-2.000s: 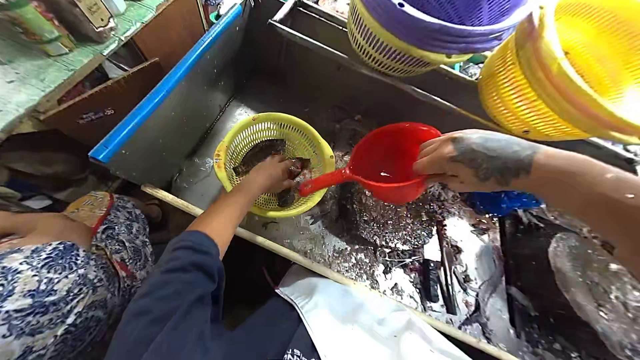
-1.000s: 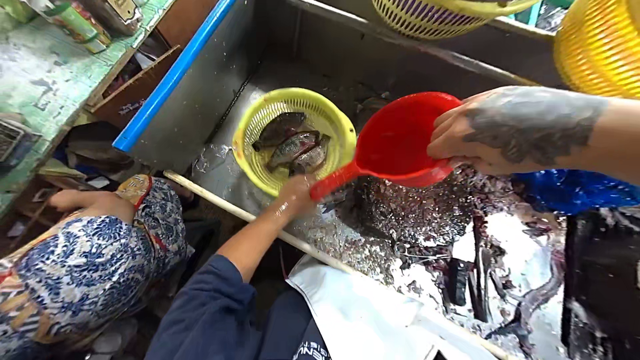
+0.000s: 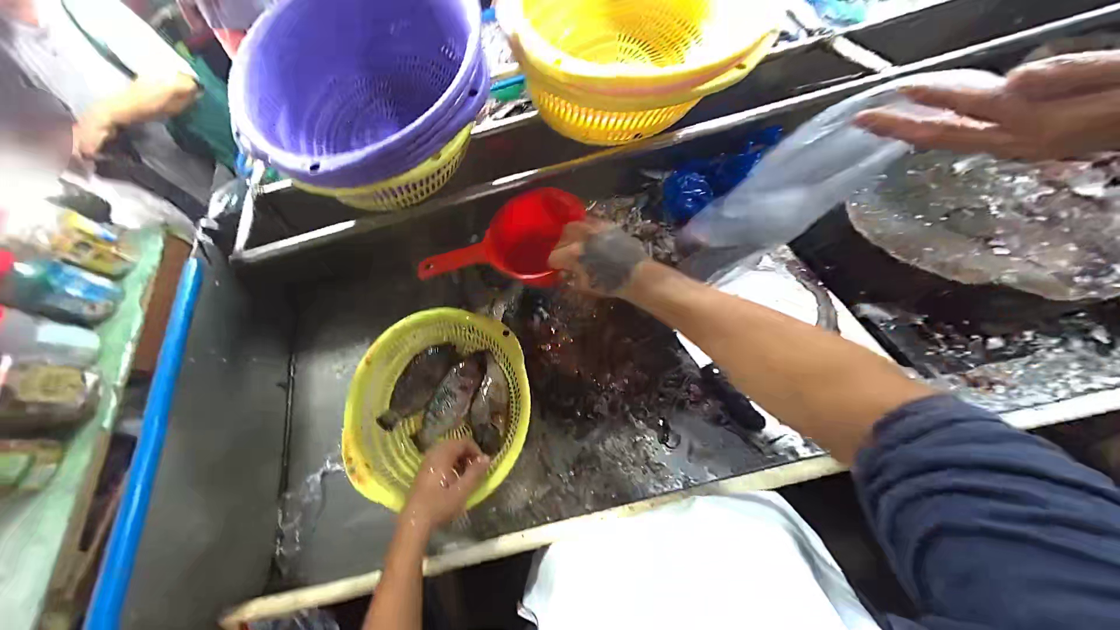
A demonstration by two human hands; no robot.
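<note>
In the grey metal sink stands a yellow plastic colander basket [image 3: 360, 385] with several whole fish [image 3: 452, 402] in it. My left hand [image 3: 446, 486] reaches over its near rim, fingers curled close to the fish; whether they grip fish or rim I cannot tell. My right hand [image 3: 595, 255] holds a red plastic dipper [image 3: 528, 229] by the rim opposite its handle. The dipper is above the sink, beyond and to the right of the basket, its handle pointing left. Dark wet scraps [image 3: 604, 350] lie below and in front of it.
Purple baskets [image 3: 350, 87] and yellow baskets [image 3: 604, 96] are stacked beyond the sink. Another person's hand [image 3: 1032, 109] is by a clear plastic bag [image 3: 787, 188] at upper right. A blue pipe [image 3: 149, 446] edges the left side. A person's arm [image 3: 140, 101] shows at upper left.
The red dipper, held in my right hand, has moved away from the basket. My left hand now reaches inside the near rim. Another person's hand and a plastic bag have appeared. The view has shifted strongly.
</note>
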